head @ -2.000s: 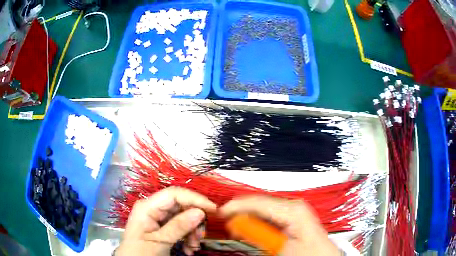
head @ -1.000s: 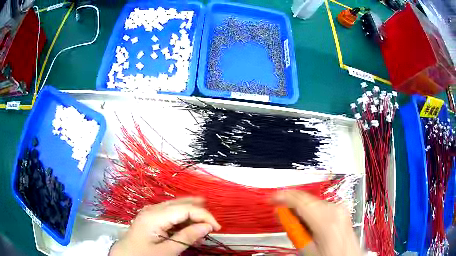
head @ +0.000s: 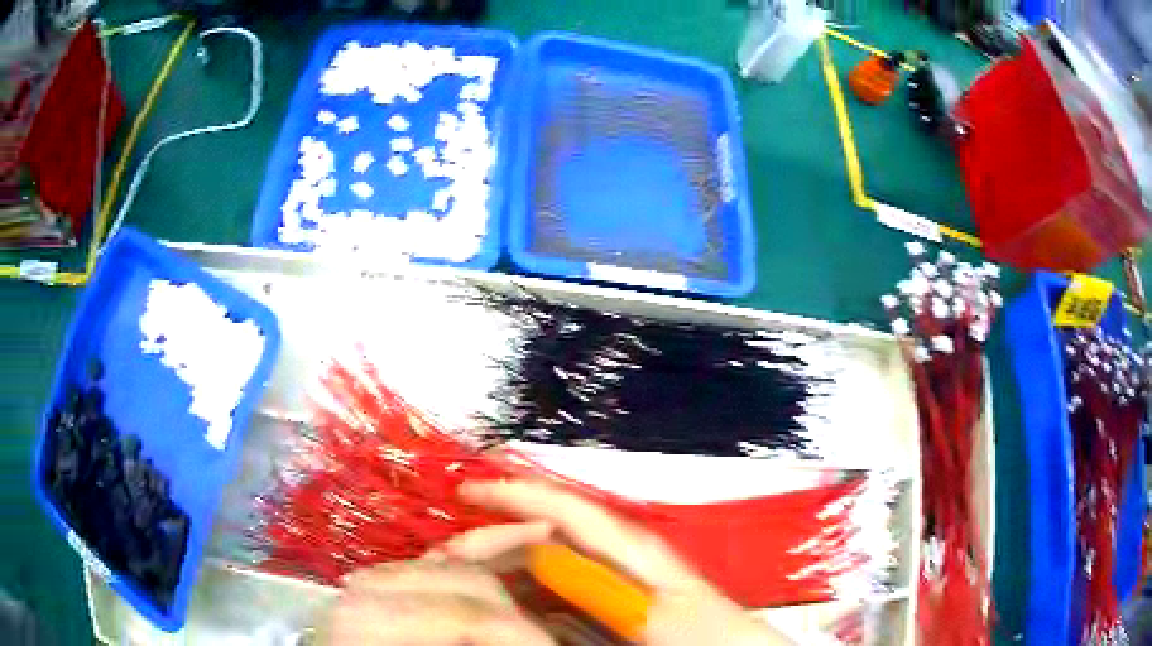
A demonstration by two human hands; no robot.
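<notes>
My right hand (head: 619, 549) is low in the centre, blurred, with the orange-handled tool (head: 589, 591) held in it. Its fingertips reach over the red lead wires (head: 720, 536). My left hand (head: 423, 608) is beside and partly under it at the bottom edge. Its fingers are blurred and overlapped, so what it holds cannot be told. The black lead wires (head: 682, 385) lie in the compartment beyond the red ones.
The left parts tray (head: 209, 486) holds white and black pieces. The white-parts tray (head: 379, 158) and small-metal-parts tray (head: 625, 189) stand at the back. Harnesses (head: 948, 416) lie at right, beside the blue bin (head: 1038, 467). Red boxes (head: 1042, 152) stand at both sides.
My right hand has moved left with the orange-handled tool, from the red wires' right part to beside my left hand. The dark wires seen at my left fingers are now hidden.
</notes>
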